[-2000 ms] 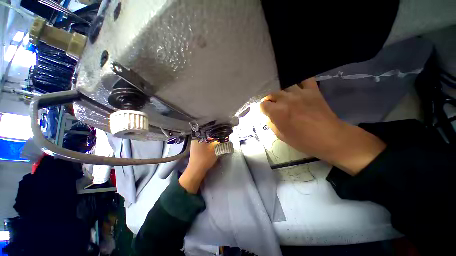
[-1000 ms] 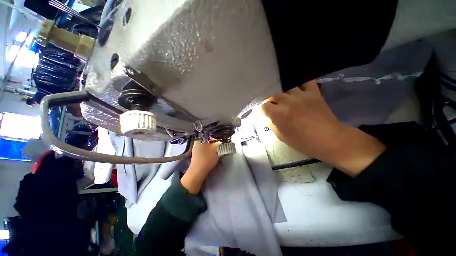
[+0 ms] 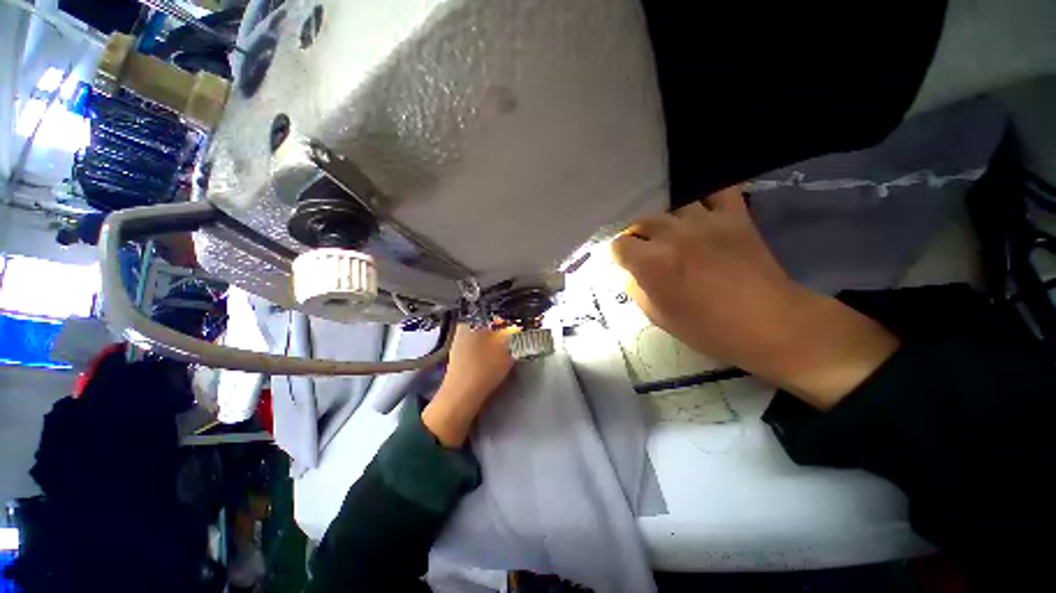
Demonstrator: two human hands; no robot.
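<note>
The off-white sewing machine head [image 3: 510, 139] fills the upper middle. A light grey garment panel [image 3: 550, 463] lies under it and drapes over the table's near edge. My left hand [image 3: 478, 365] rests on the panel left of the knurled thumbscrew [image 3: 532, 344]; its fingertips are hidden behind the machine parts. My right hand [image 3: 706, 272] is right of the brightly lit needle area, fingers bent down, fingertips partly hidden by the machine head; whether it grips anything cannot be told. The needle and presser foot are not clearly seen.
A grey cloth scrap [image 3: 857, 214] with whitish thread lies behind my right hand. Dark cord and black loops [image 3: 1025, 220] are at the far right. More grey panels [image 3: 313, 376] lie at the left of the white table [image 3: 776, 515]. The curved metal guard [image 3: 290, 363] juts out left.
The view has shifted slightly, so the machine head appears a little farther right. Both hands stay in nearly the same place on the work.
</note>
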